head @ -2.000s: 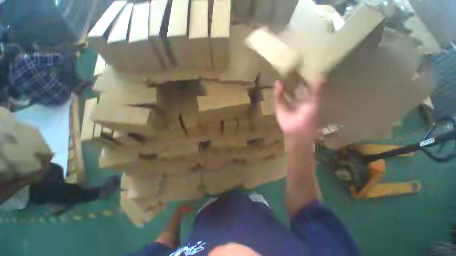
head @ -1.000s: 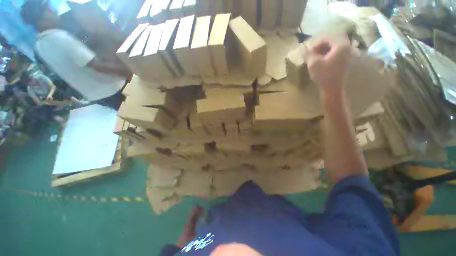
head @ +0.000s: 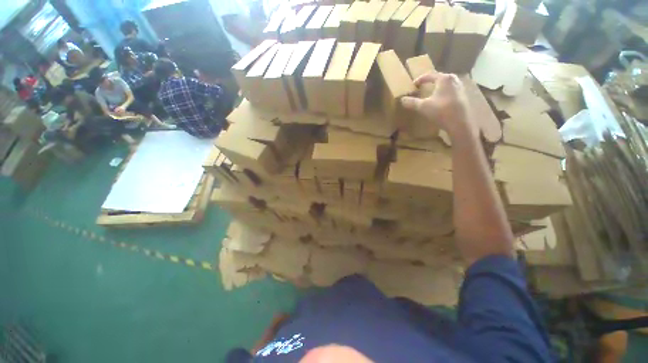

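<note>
Folded cardboard pieces (head: pixel 312 71) stand side by side in a row on top of a tiered brown stack (head: pixel 348 159) in front of me. My right hand (head: pixel 440 99) is at the right end of the front row, its fingers closed on the top of an upright folded piece (head: pixel 422 66). Another piece (head: pixel 395 73) leans just to its left. My left hand (head: pixel 276 326) is low by my body, mostly hidden, small and blurred, so its state cannot be told.
A second row of pieces stands behind. Die-cut blanks (head: pixel 522 117) lie on the stack's right. A pile of flat blanks (head: pixel 614 191) and orange pallet truck (head: pixel 614 319) are at right. A white sheet (head: pixel 158 172) lies on a pallet (head: pixel 153 220) at left. Several people (head: pixel 186 99) sit beyond.
My view has shifted, showing more at left. My right hand has come from the stack's right side to the row's end. A piece now leans beside the row, and the nearby standing person is out of view.
</note>
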